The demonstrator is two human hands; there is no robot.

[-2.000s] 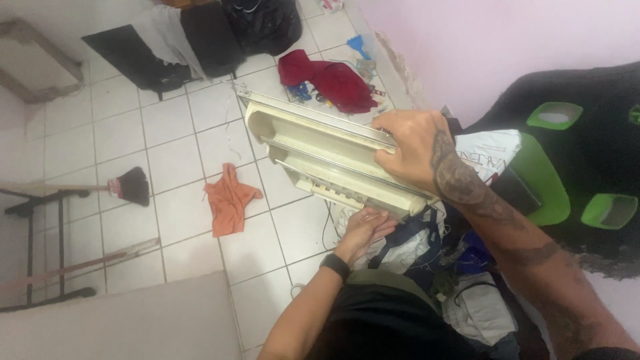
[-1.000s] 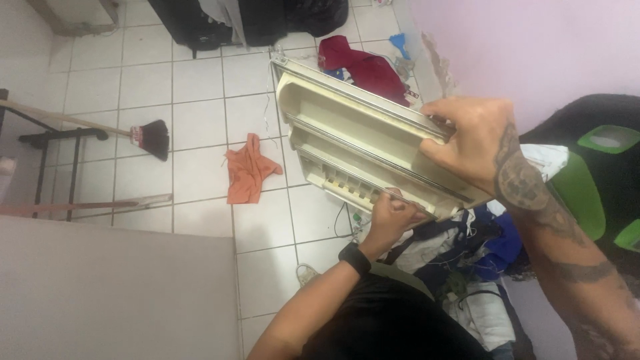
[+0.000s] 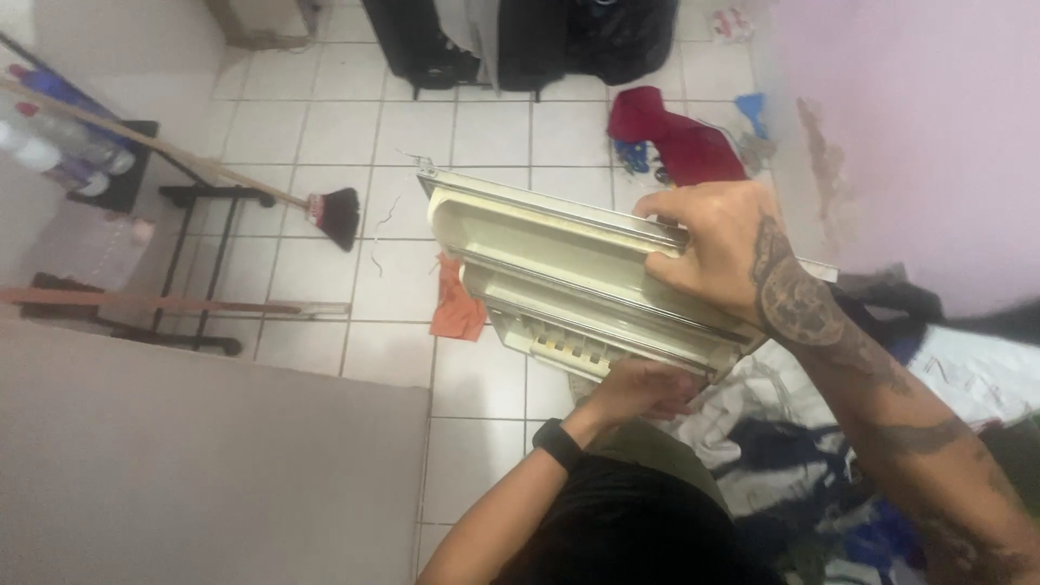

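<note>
A cream plastic refrigerator door with moulded shelves (image 3: 561, 248) is held up in front of me, tilted, its shelf side facing the camera. My right hand (image 3: 711, 244), on a tattooed forearm, grips its upper long edge, with the thumb on the inner side. At the lower edge is my left hand (image 3: 642, 388), with a black watch on the wrist; its fingertips are blurred and partly hidden, touching the door near the lower right corner. Beside that hand runs a row of small square notches (image 3: 569, 345) along the lowest shelf.
An orange cloth (image 3: 457, 305) lies on the tiled floor behind the door, a dark red cloth (image 3: 678, 134) farther back. A broom (image 3: 335, 218) and a black metal rack (image 3: 199, 260) stand left. Piled clothes (image 3: 780, 439) lie at lower right, beside the pink wall (image 3: 910, 146).
My left hand was over the notched shelf one second ago and is now lower, at the door's bottom edge. My right hand keeps its hold on the upper edge. The view has shifted.
</note>
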